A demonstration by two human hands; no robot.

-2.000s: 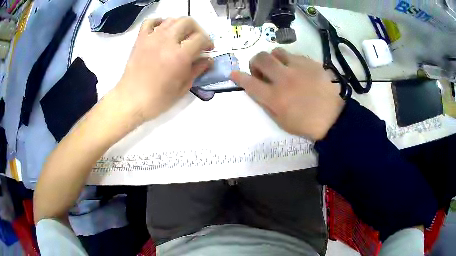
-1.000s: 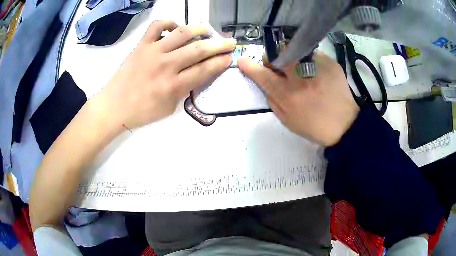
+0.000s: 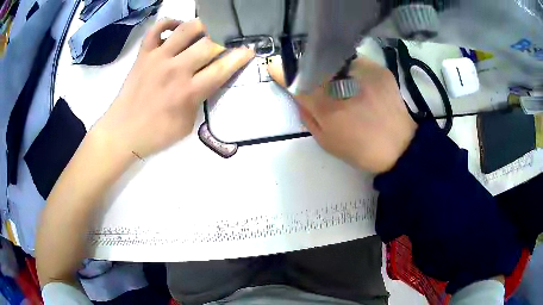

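Observation:
The sewing machine head (image 3: pixel 345 27) hangs over the upper middle, with the metal presser foot parts (image 3: pixel 260 46) below it. My left hand (image 3: pixel 167 89) lies palm down left of the foot, its fingertips at the foot's front left. My right hand (image 3: pixel 360 113) is partly behind the machine head and a round knob (image 3: pixel 343 88). Its index fingertip is just right of the needle area. Any cloth between the fingertips is too small or hidden to make out. The pale, dark-edged machine bed (image 3: pixel 256 116) shows between the hands.
Black fabric pieces (image 3: pixel 55 148) lie left of my left forearm. Grey-blue and black sewn pieces (image 3: pixel 107 36) are heaped behind. Long denim panels (image 3: pixel 30 77) line the left edge. Black-handled scissors (image 3: pixel 437 89), a white case (image 3: pixel 460 77) and a dark rectangle (image 3: pixel 506 140) are at right.
The small grey-blue piece seen between my hands two seconds ago no longer shows clearly. The view has shifted closer to the machine head, and both hands have moved to the presser foot.

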